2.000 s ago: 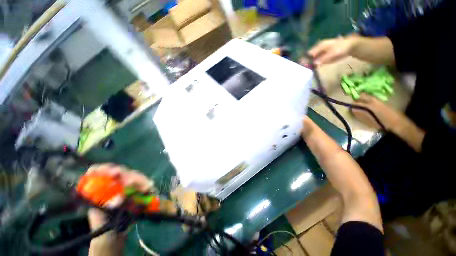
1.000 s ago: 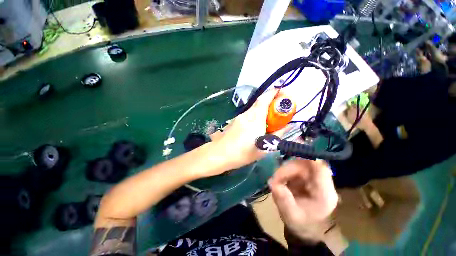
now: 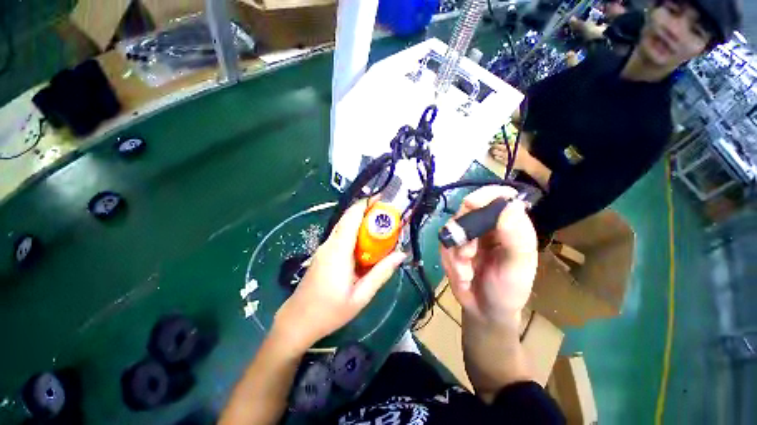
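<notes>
My left hand [image 3: 332, 278] holds the orange electric screwdriver [image 3: 378, 241] upright. Its round connector end with pins faces up at me, uncovered. My right hand [image 3: 495, 270] holds a short black cable plug [image 3: 475, 223] between thumb and fingers, to the right of the driver and apart from it. A black cable and hose bundle [image 3: 425, 178] hangs looped behind the driver, below a silver balancer spring [image 3: 461, 41]. The driver's nose is hidden behind my left hand.
White feeder box [image 3: 465, 124] stands behind the driver. Black round parts [image 3: 170, 339], a pale tube ring [image 3: 267, 241] and tiny scattered screws [image 3: 312, 237] lie on the green bench mat [image 3: 224, 183]. A person [image 3: 610, 133] stands at the right; cardboard boxes [image 3: 593, 261] are below.
The camera view has swung toward the bench, then shifted right. The black plug, seen close below the driver's end a second ago, is now in my right hand, which was empty then.
</notes>
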